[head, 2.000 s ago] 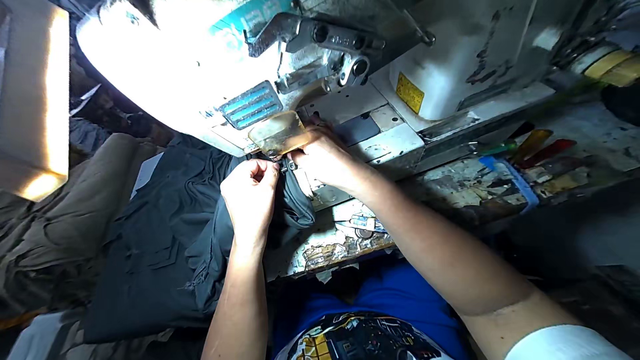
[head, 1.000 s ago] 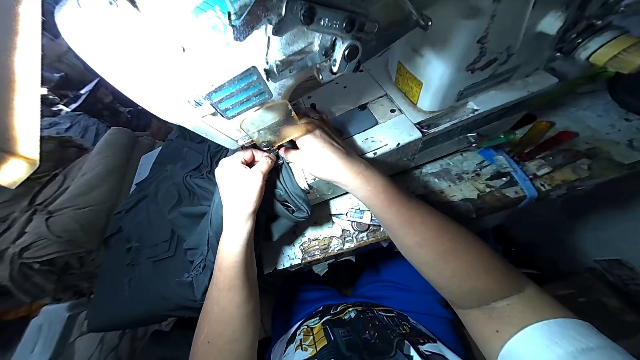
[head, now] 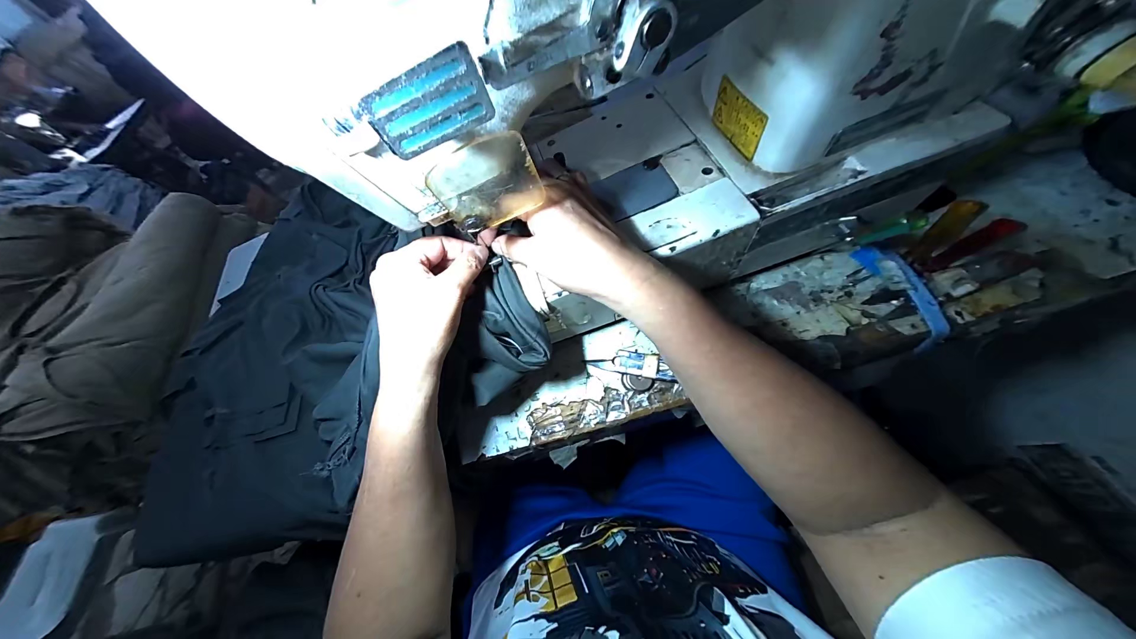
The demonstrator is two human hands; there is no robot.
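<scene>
A dark grey garment (head: 240,408) lies to the left of an industrial sewing machine (head: 293,80), and a folded part of it reaches the needle area. My left hand (head: 424,288) pinches the cloth between thumb and fingertips, just in front of the presser foot. Close beside it, my right hand (head: 572,235) holds the cloth at the foot, its fingers partly hidden behind the yellowed clear guard (head: 488,180). The needle and the exact edge under the foot are hard to make out.
On the worn table edge (head: 577,417) lie tweezers (head: 635,364) and a small round metal part. Farther right are screwdrivers (head: 976,244) with coloured handles and a blue strap (head: 923,306). Rolled brown cloth (head: 133,311) is piled at the far left.
Both hands stay at the needle area with the cloth. The right hand's fingers shift slightly beside the guard. The view has moved a little.
</scene>
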